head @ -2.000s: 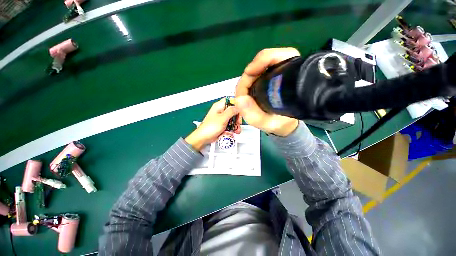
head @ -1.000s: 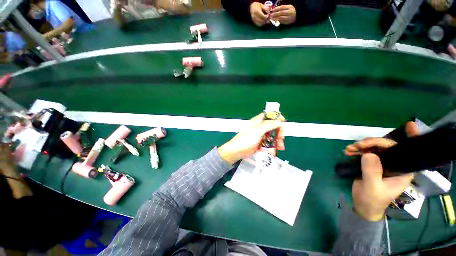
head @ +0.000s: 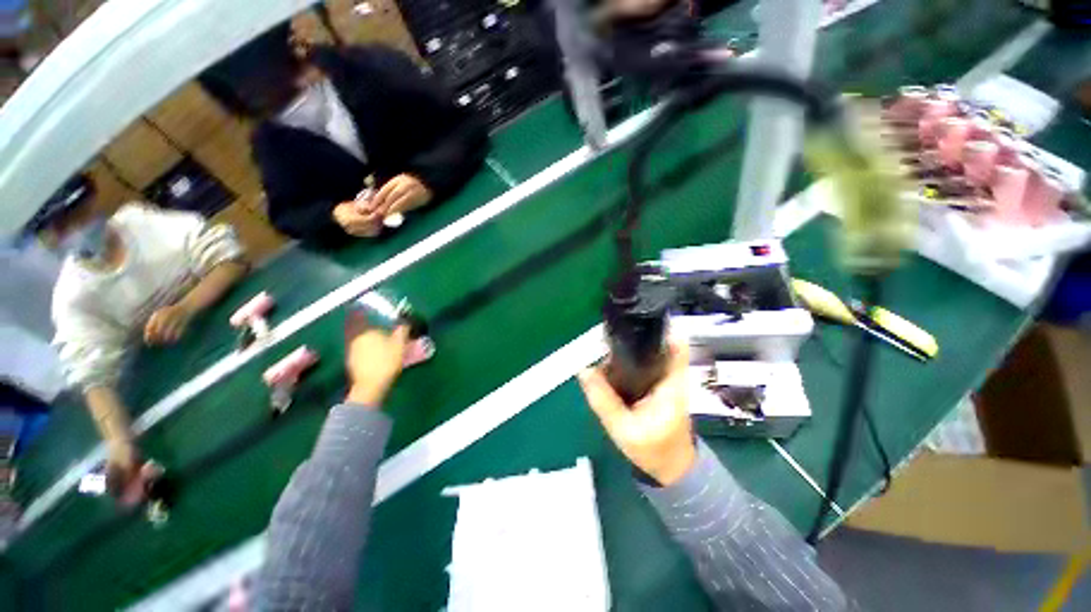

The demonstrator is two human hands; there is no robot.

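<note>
My left hand [head: 373, 359] reaches over the green conveyor with its fingers on a part-assembled hair dryer unit [head: 419, 350]; its pink, white and dark parts show past the blurred fingertips. My right hand [head: 652, 418] is wrapped around the black electric screwdriver [head: 637, 329], which hangs on its cable in front of the screw feeder; its tip is hidden. The white tray [head: 526, 544] lies on the green side bench between my forearms, with no unit on it.
The two-section screw feeder [head: 742, 341] stands beyond my right hand. Yellow-handled tools [head: 867, 320] lie beside it. Pink units [head: 969, 150] fill a white tray at upper right. A cardboard box [head: 993, 490] is lower right. Two units are on the conveyor left; two people work across it.
My left hand and its unit have moved from above the tray to over the conveyor. My right hand still holds the screwdriver, now by the feeder. The view has turned right.
</note>
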